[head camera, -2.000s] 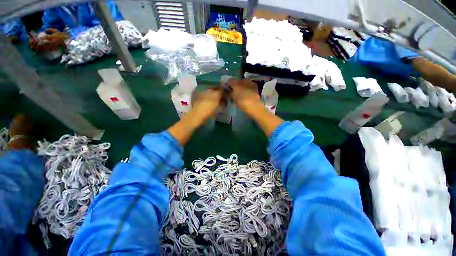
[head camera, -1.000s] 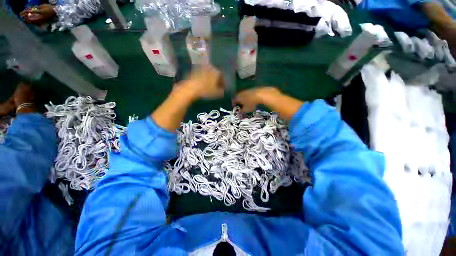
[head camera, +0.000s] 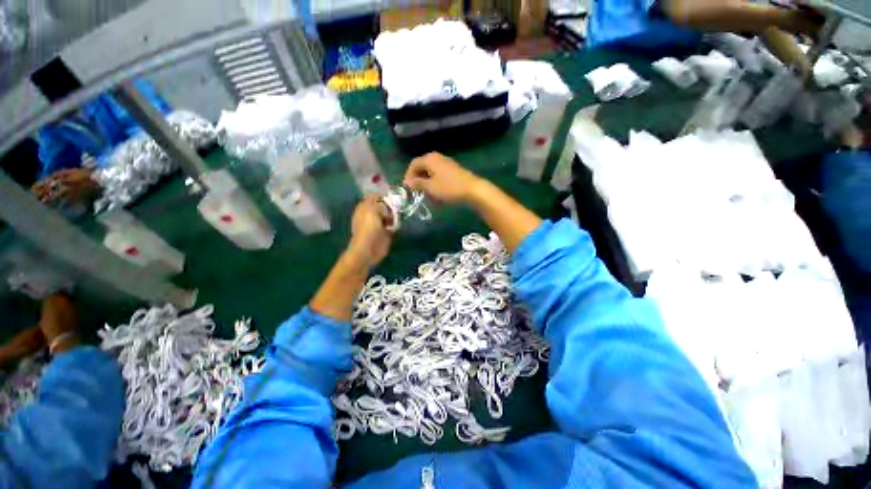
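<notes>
My left hand (head camera: 374, 227) and my right hand (head camera: 443, 180) are close together over the green bench (head camera: 310, 263), both on a small white coiled cable (head camera: 409, 203) held between their fingertips. A loose heap of coiled cables (head camera: 444, 329) lies just below, between my forearms. A white retail box with a red mark (head camera: 364, 164) stands upright just behind my hands. More such boxes (head camera: 301, 198) (head camera: 235, 216) stand to its left. Another upright box (head camera: 542, 138) stands to the right.
White pouches (head camera: 688, 205) fill the right side in layers. A black tray (head camera: 449, 119) with white pieces stands at the back. A second cable heap (head camera: 181, 382) lies left, beside another worker's arm (head camera: 62, 401). Metal posts (head camera: 91, 234) rise at left. Another person's arm (head camera: 726, 14) reaches in at upper right.
My hands have moved from the boxes to the heap and up again, now with a cable between them. The boxes have shifted left in the view as the camera turned.
</notes>
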